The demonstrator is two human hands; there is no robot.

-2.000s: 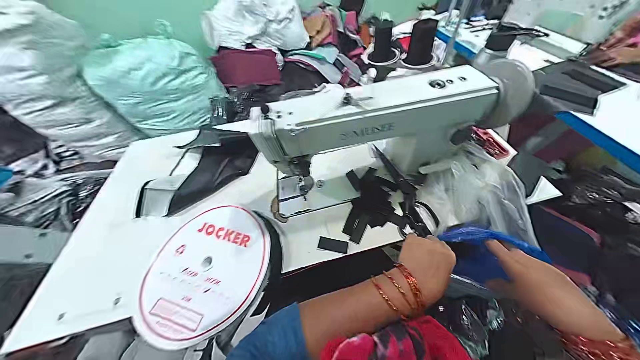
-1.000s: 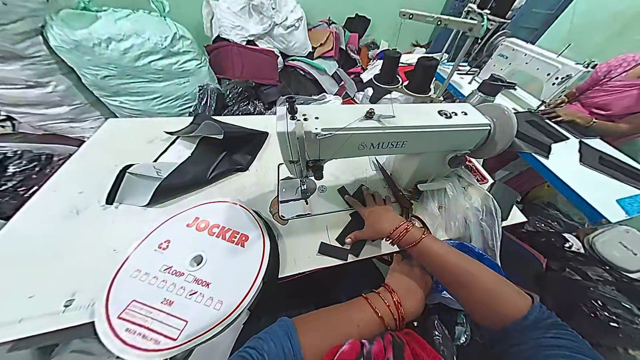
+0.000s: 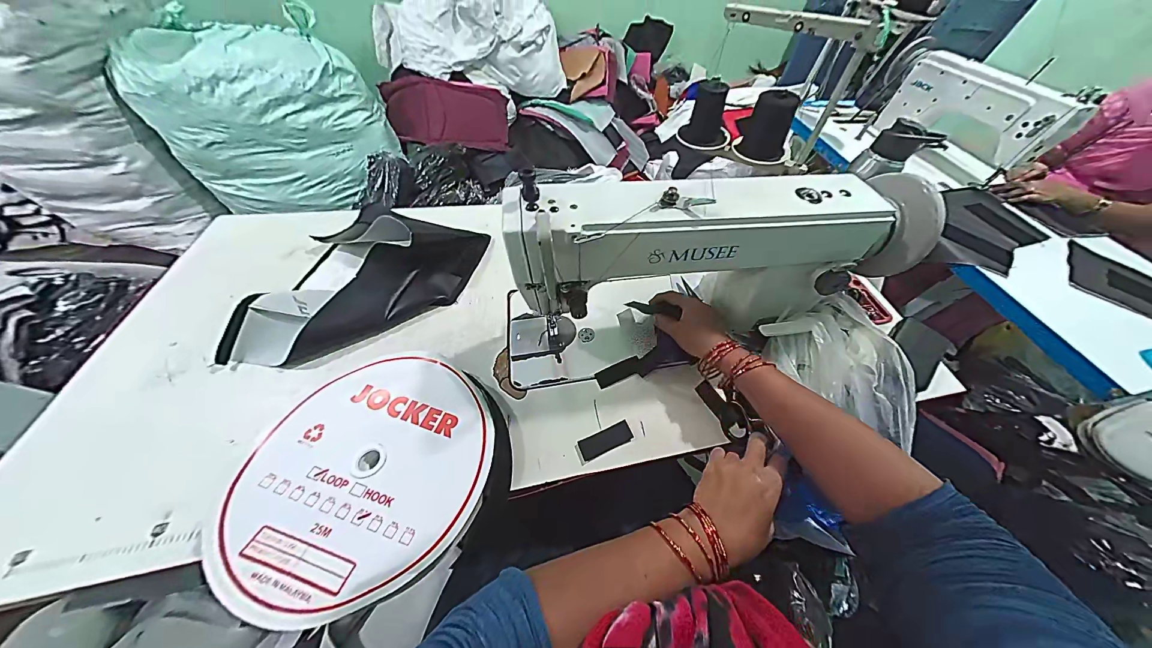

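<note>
My right hand (image 3: 691, 326) is on the sewing machine's bed, beneath its arm, with a short black strip (image 3: 654, 309) pinched in the fingers. More black strips (image 3: 621, 372) lie against and below that hand. One separate black strip (image 3: 605, 441) rests near the table's front edge. My left hand (image 3: 740, 499) is lower, at the edge, its fingertips by the dark handles of scissors (image 3: 738, 421); its grip is hidden. To the left of my hands are the machine's needle and presser foot (image 3: 553, 337).
A large white reel (image 3: 369, 504) overlaps the table's front edge. Folded black material (image 3: 387, 288) lies behind it. A clear plastic bag (image 3: 837, 369) sits right of my right hand. The machine arm (image 3: 720, 238) spans above. Another person's hands (image 3: 1048, 189) are at the machine at far right.
My right hand was spread over the black strips; it has moved farther back and now pinches one. The strips under it have shifted, leaving one apart near the edge.
</note>
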